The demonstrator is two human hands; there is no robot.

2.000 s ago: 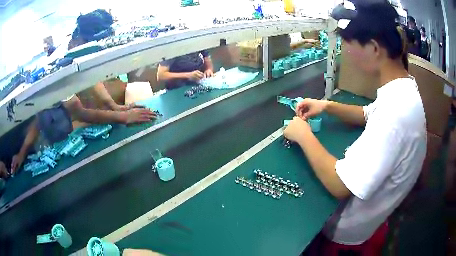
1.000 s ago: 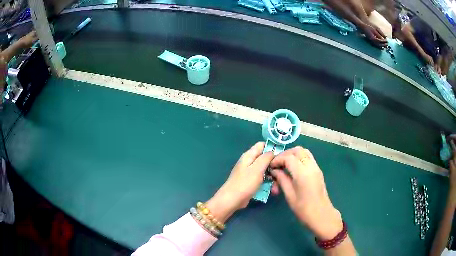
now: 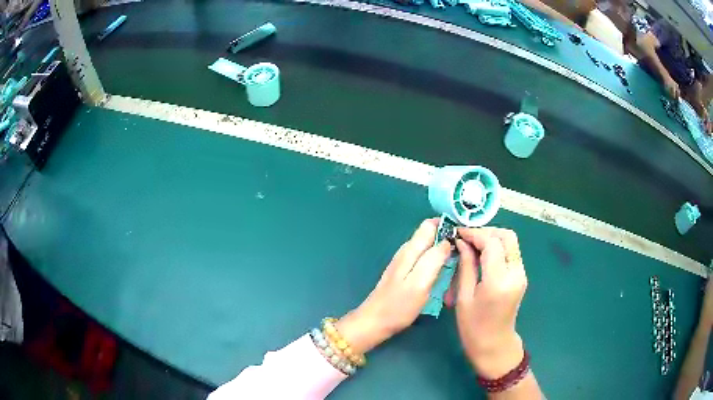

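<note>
A turquoise fan body is held over the bench beside the edge strip, its round head away from me and its open handle towards me. My left hand grips the handle from the left. My right hand has its fingertips pinched at a small dark circuit board in the handle near the ring. The fingers partly hide the board and the handle's middle. The handle's lower end shows below my fingers.
Fan bodies lie on the dark belt at left, right and far right. A handle cover lies there too. Small parts stand in rows at right. A black device is at far left. People's arms show across the belt.
Since one second ago the view has shifted and the held fan's ring has turned more sideways. Both hands remain at the handle. Two seconds ago the view faced right towards a worker.
</note>
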